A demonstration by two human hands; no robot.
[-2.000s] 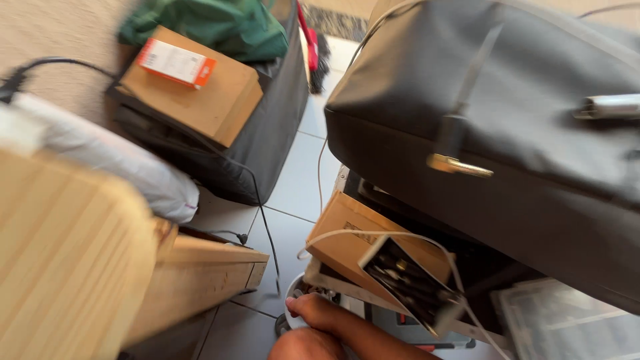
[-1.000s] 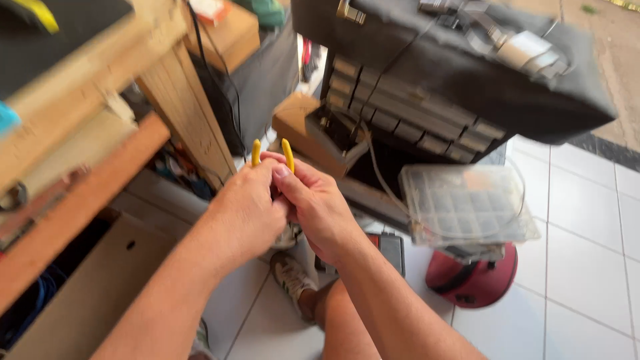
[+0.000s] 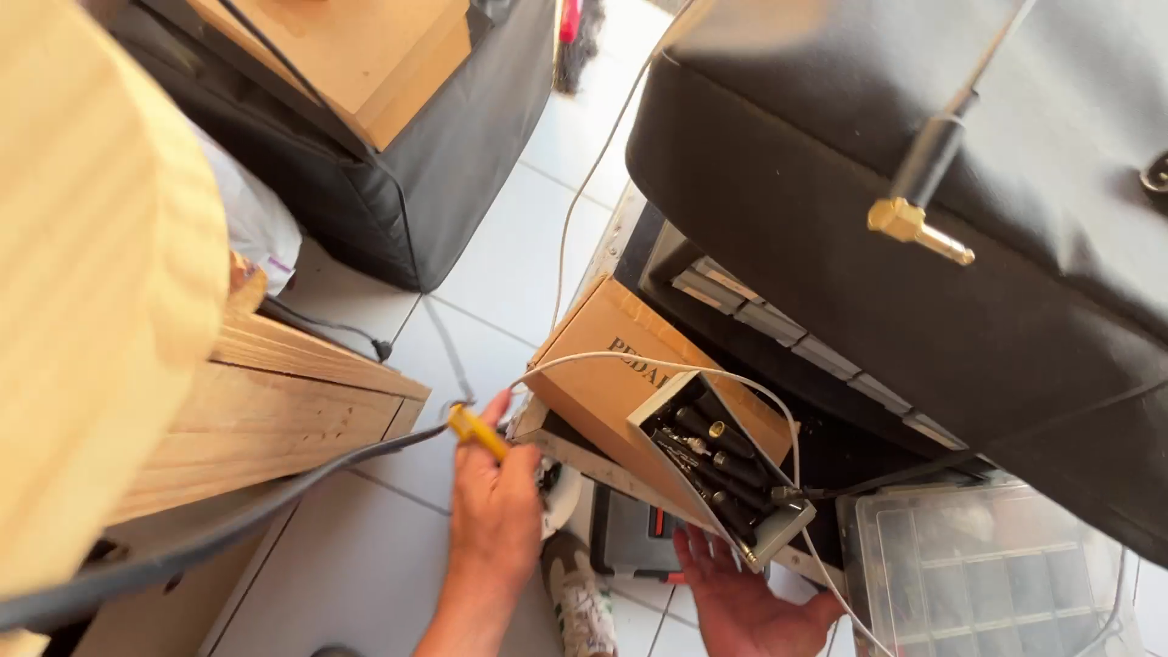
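Note:
My left hand (image 3: 497, 511) grips a yellow-handled tool (image 3: 477, 432); its kind cannot be told. A dark cable (image 3: 274, 502) runs from the lower left up to the tool. My right hand (image 3: 753, 593) is palm up with spread fingers, just below a small open box (image 3: 771, 540) full of black audio plugs (image 3: 721, 456). That box leans on a brown cardboard box (image 3: 593, 365) with printed letters. A thin pale cable (image 3: 675, 365) arcs over both boxes. An angled gold jack plug (image 3: 917, 233) hangs at the upper right in front of a black padded cover.
Wooden bench parts (image 3: 301, 411) stand at the left. A black covered block (image 3: 474, 164) carries a cardboard box (image 3: 365, 73). The black padded cover (image 3: 776, 137) overhangs small drawers (image 3: 803, 347). A clear compartment case (image 3: 985, 566) lies lower right. A shoe (image 3: 579, 593) is on the tiled floor.
One second ago both hands were together at the yellow-handled tool. Now they are apart, the tool in my left hand and my right hand spread beneath the box of plugs. The view has shifted strongly.

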